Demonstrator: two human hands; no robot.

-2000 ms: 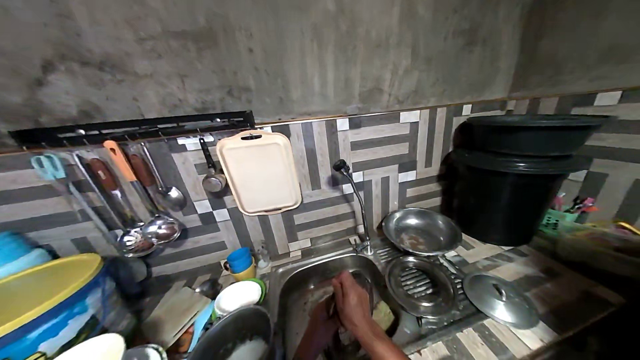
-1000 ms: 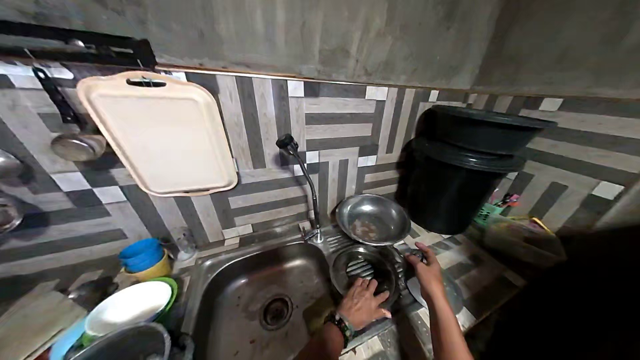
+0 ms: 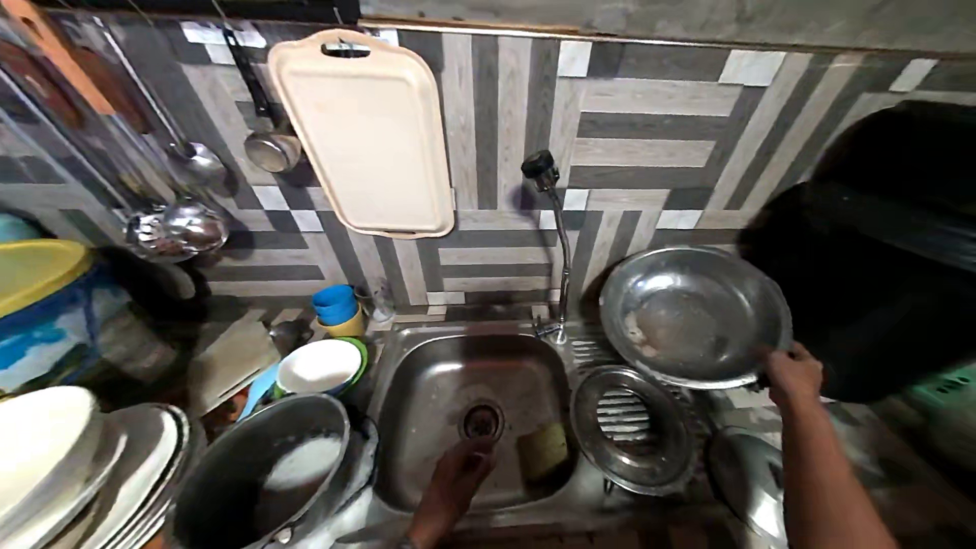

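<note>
My right hand (image 3: 793,375) grips the rim of a round metal basin (image 3: 698,313), raised at a tilt over the right side of the drainboard, with some bits inside it. Above the stainless steel sink (image 3: 427,450) is my left hand (image 3: 461,465), close to the drain (image 3: 482,421); its fingers are curled and blurred, and whether they hold anything is unclear. A yellowish sponge or cloth (image 3: 543,451) lies in the sink's right part. The gooseneck faucet (image 3: 564,259) stands behind the sink. A metal ring-shaped pan or rim (image 3: 583,412) rests on the drainboard.
Left of the sink are a dark pot (image 3: 221,465), a white bowl (image 3: 319,366), stacked plates (image 3: 145,465) and blue cups (image 3: 334,303). A cream tray (image 3: 370,137) and ladles (image 3: 195,225) hang on the tiled wall. A metal lid (image 3: 751,480) and black tubs (image 3: 877,290) are at right.
My right hand has taken hold of the metal basin, which stood on the drainboard a second ago. My left hand has moved left from the ring-shaped pan to over the sink.
</note>
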